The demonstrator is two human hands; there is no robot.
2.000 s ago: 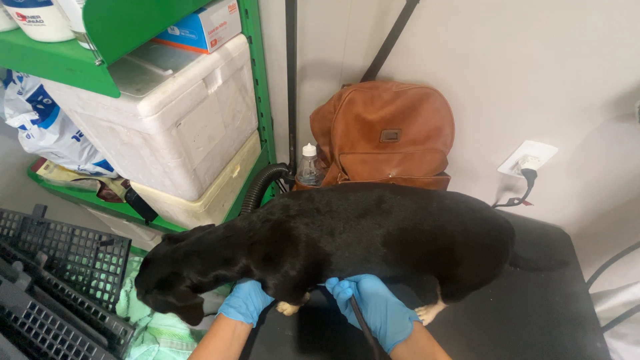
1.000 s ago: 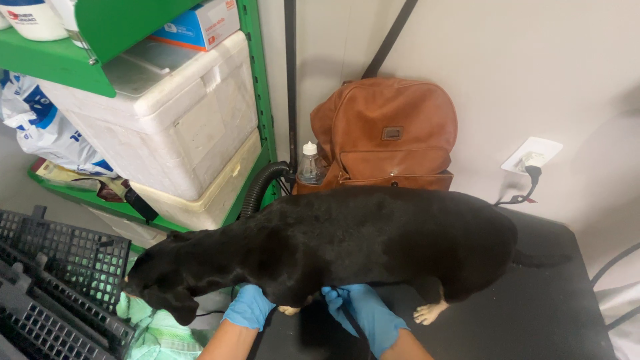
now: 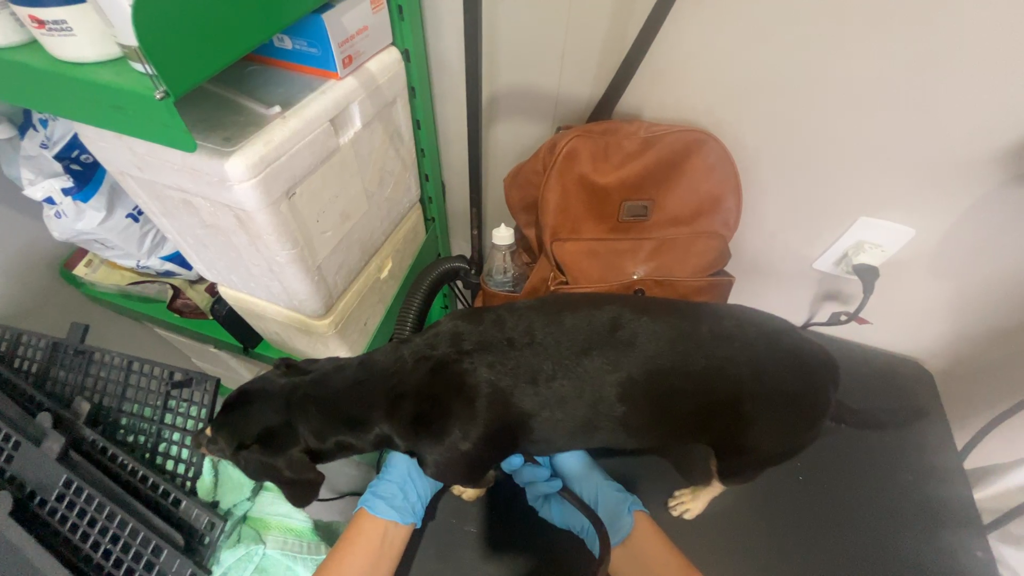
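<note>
A black dog point(image 3: 576, 376) with tan paws stands side-on across a black table point(image 3: 848, 496), its head at the left and lowered. My left hand point(image 3: 400, 488), in a blue glove, is at the dog's chest near the front leg; its fingers are hidden under the body. Under the belly, my right hand point(image 3: 572, 496), also in a blue glove, has its fingers closed around a dark hose or thick cable point(image 3: 590, 516) that runs down past the wrist. The end of that hose is hidden by the dog.
Behind the dog are a brown leather backpack point(image 3: 640, 200), a clear bottle point(image 3: 504, 264) and a ribbed black hose point(image 3: 428, 292). Green shelving point(image 3: 428, 144) with foam boxes point(image 3: 280, 192) stands left. Black plastic grates point(image 3: 104, 480) and a green towel point(image 3: 268, 524) lie lower left. A wall socket point(image 3: 864, 244) holds a plug.
My right hand has moved left along the belly toward the front leg, still holding the hose. The dog's head has shifted slightly.
</note>
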